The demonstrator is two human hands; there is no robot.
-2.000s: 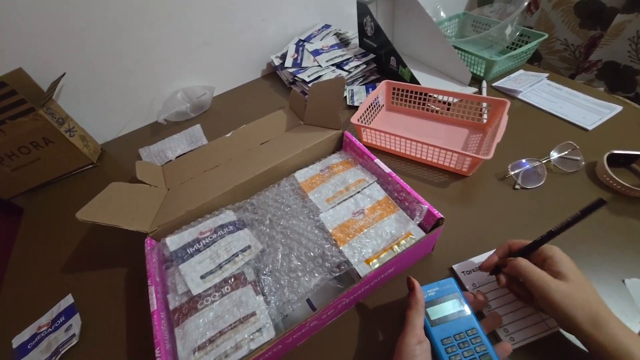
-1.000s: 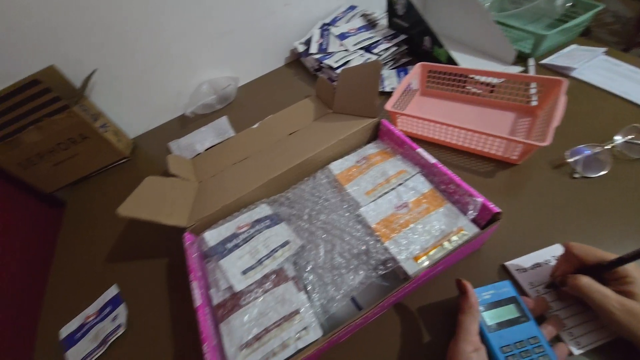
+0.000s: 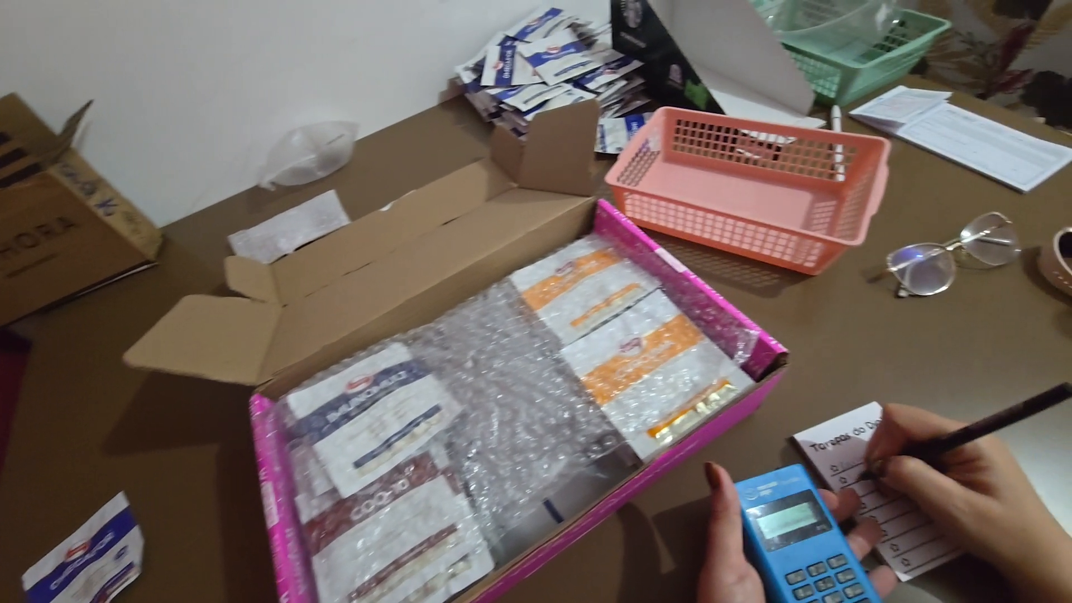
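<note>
My left hand holds a blue card reader with a small screen and keypad, at the lower right. Its fingertips show beyond the device, beside a lined notepad sheet. My right hand grips a black pen, its tip at the upper lines of the sheet, where some handwriting shows. Left of the hands lies an open pink cardboard box. Inside it are bubble wrap, white and orange sachets, a white and blue sachet and white and maroon sachets.
Behind the box stands a pink plastic basket, near a sachet pile and a green basket. Eyeglasses and a paper pad lie right. A brown carton stands left; a loose sachet lies at lower left.
My right hand has brought the pen down onto the notepad sheet; two seconds ago the pen was raised more to the left edge of the sheet. The card reader stays in my left hand.
</note>
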